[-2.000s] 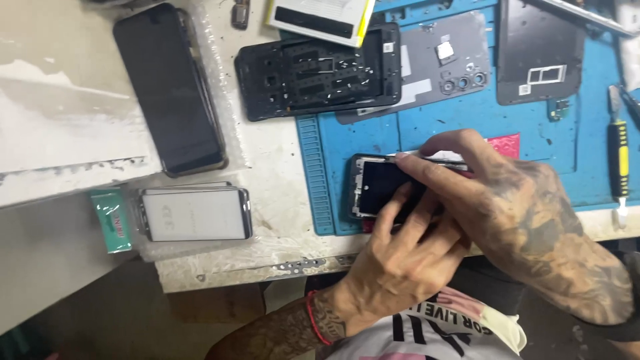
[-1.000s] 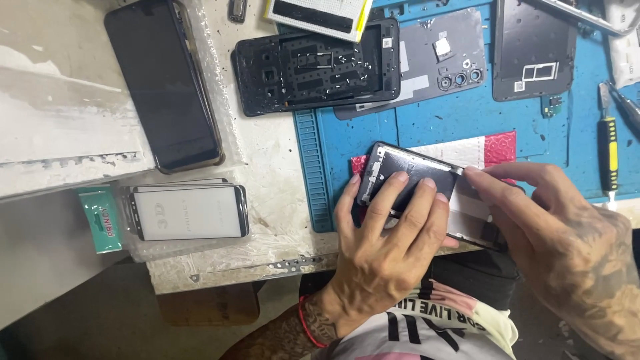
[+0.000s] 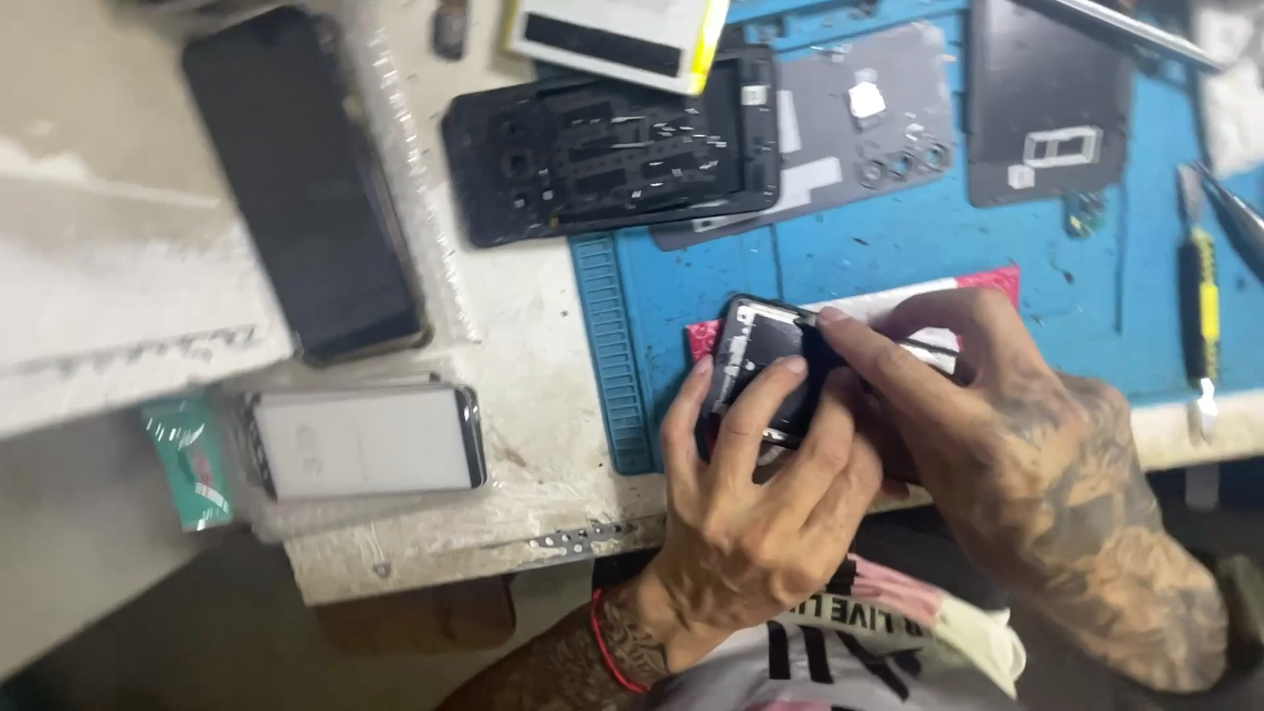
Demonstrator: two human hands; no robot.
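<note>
An opened smartphone body with a metal-edged frame (image 3: pixel 758 341) lies tilted over a pink-and-white packet (image 3: pixel 999 286) on the blue repair mat (image 3: pixel 681 267). My left hand (image 3: pixel 765 484) grips the phone, its fingers spread over the dark inner face and the near edge. My right hand (image 3: pixel 978 415) is at the far edge and right part of the phone, with the index fingertip pressed on the upper rim. The two hands almost meet and hide much of the phone's right part. What lies under the right palm cannot be seen.
Beyond the hands lie a black phone frame (image 3: pixel 612 148), a grey back cover (image 3: pixel 839 128), a battery (image 3: pixel 612 39) and a dark panel (image 3: pixel 1047 109). A yellow-black tool (image 3: pixel 1203 306) is at right. A dark phone (image 3: pixel 306 188) and packaged screen glass (image 3: pixel 365 444) sit at left.
My right hand has moved left along the phone and now overlaps its middle, close to my left hand. One second ago more of the phone's right part showed.
</note>
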